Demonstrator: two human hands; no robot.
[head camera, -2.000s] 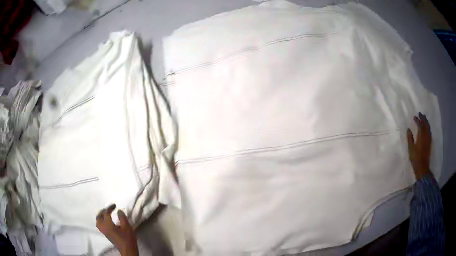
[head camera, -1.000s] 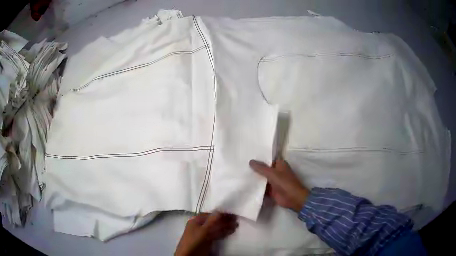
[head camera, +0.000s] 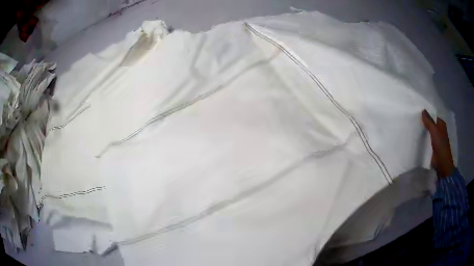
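Observation:
A large off-white back panel (head camera: 223, 130) spreads across the middle, with a dark double yoke seam and two long blurred seams. Its right end is raised and its armhole edge curves at the lower right. My right hand (head camera: 439, 143), in a striped blue sleeve, grips the panel's right edge; the fingers are partly hidden by cloth. The right pile (head camera: 358, 248) shows a little under the armhole edge. The source pile (head camera: 70, 166) shows at the left with short double stitch lines. My left hand is not in view.
A crumpled bundle of off-white strips (head camera: 26, 156) lies at the far left. The pale grey table (head camera: 192, 13) shows beyond the panels. A dark red thing (head camera: 26, 21) is at the top left corner. The lower right is dark.
My right hand has moved from the middle to the far right, drawing the panel rightward over the right pile. My left hand has gone out of view.

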